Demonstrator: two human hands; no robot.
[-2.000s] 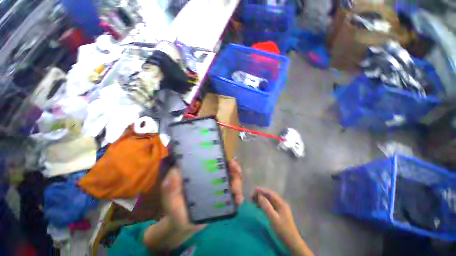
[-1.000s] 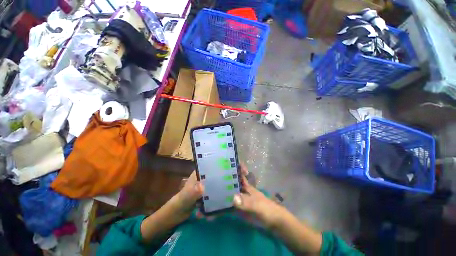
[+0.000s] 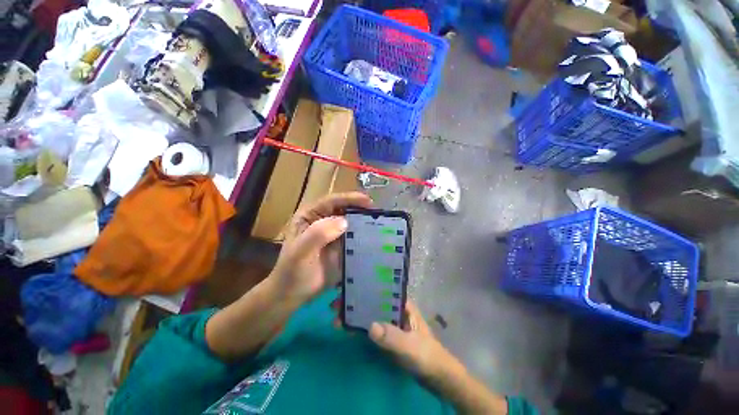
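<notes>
A black smartphone (image 3: 375, 271) with a lit screen showing green and white blocks is upright in front of my chest. My right hand (image 3: 411, 340) holds its lower end, the thumb on the bottom edge of the screen and the fingers hidden behind it. My left hand (image 3: 312, 251) is at the phone's left side, its thumb by the upper left edge and its index finger raised above; whether it bears on the phone is hard to tell. A broom with a thin red handle (image 3: 348, 164) leans from the table edge across a carton to its whitish head (image 3: 442, 190) on the floor.
A cluttered table (image 3: 253, 159) on the left bears orange cloth (image 3: 158, 235), a white roll (image 3: 185, 160) and scraps. A brown carton (image 3: 331, 154) stands beside it. Blue crates stand ahead (image 3: 381, 57) and to the right (image 3: 551, 255), also one with black-and-white cloth (image 3: 604, 69). Litter lies on the grey floor.
Two seconds ago my right hand was off the phone; it now holds its lower end. Since one second ago the phone has shifted right and my left hand has moved up its left side.
</notes>
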